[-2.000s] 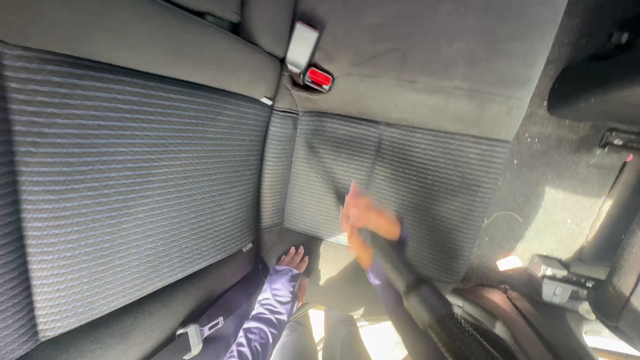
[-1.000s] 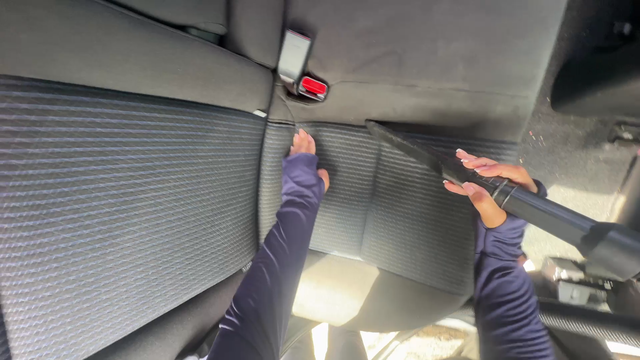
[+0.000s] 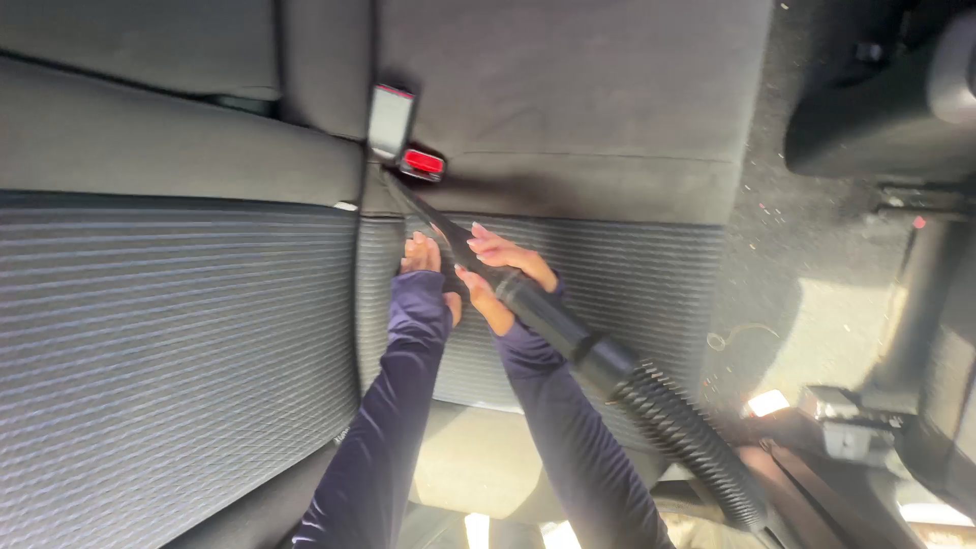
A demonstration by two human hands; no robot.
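My right hand point(image 3: 507, 274) grips a black vacuum crevice nozzle point(image 3: 469, 252), joined to a ribbed hose point(image 3: 686, 435) that runs down to the lower right. The thin tip of the nozzle reaches the seam between backrest and seat cushion, just below the seat belt buckles. My left hand point(image 3: 427, 271) rests palm down on the striped fabric seat cushion point(image 3: 610, 282), left of the nozzle, with nothing in it. A grey buckle point(image 3: 390, 122) and a buckle with a red button point(image 3: 423, 163) stick out above the tip.
The striped backrest point(image 3: 175, 328) fills the left side. On the right lies the car's carpeted floor point(image 3: 770, 305) with scattered debris and a curled thin strand. Beyond it are a front seat's dark plastic base point(image 3: 846, 130) and metal seat rail parts point(image 3: 846, 427).
The nozzle has swung from the right part of the cushion over to the seam by the buckles, with my right hand on it. My left hand remains on the cushion near the seam.
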